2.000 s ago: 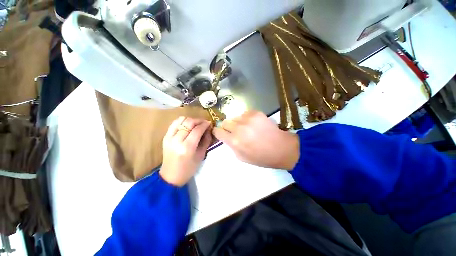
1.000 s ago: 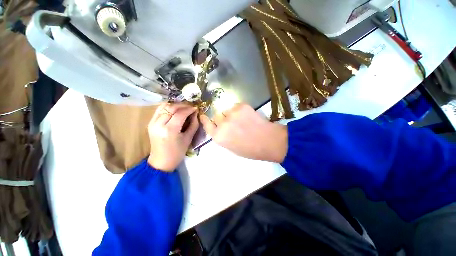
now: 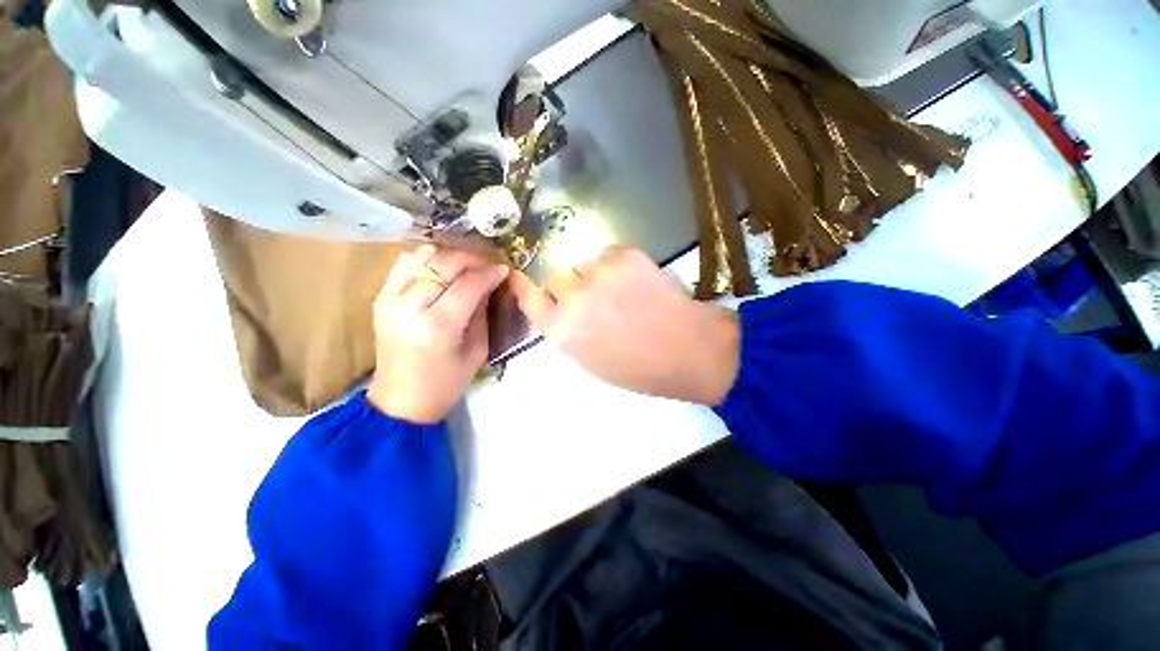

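A tan-brown fabric panel (image 3: 303, 312) lies on the white table, partly under the sewing machine head. My left hand (image 3: 433, 333) rests on the panel's right part, fingertips at the presser foot (image 3: 519, 249). My right hand (image 3: 630, 324) is beside it, fingertips pinched close to the foot under a bright light. The fingers of both hands nearly meet and hide what they pinch; a small gold glint shows at the foot. The machine head (image 3: 255, 165) is white with a round pale knob in front of the needle area.
A fan of brown zippers (image 3: 776, 153) with gold lines lies behind the needle on the machine bed (image 3: 623, 140). A red-handled tool (image 3: 1046, 125) lies at the right. Tied dark brown cloth (image 3: 38, 432) hangs at the left. Dark cloth (image 3: 687, 572) lies below the table edge.
The view has shifted, so the machine sits further left and higher. Both hands stay at the presser foot, with the fingertips slightly closer to it. Less of the panel shows beside my left hand.
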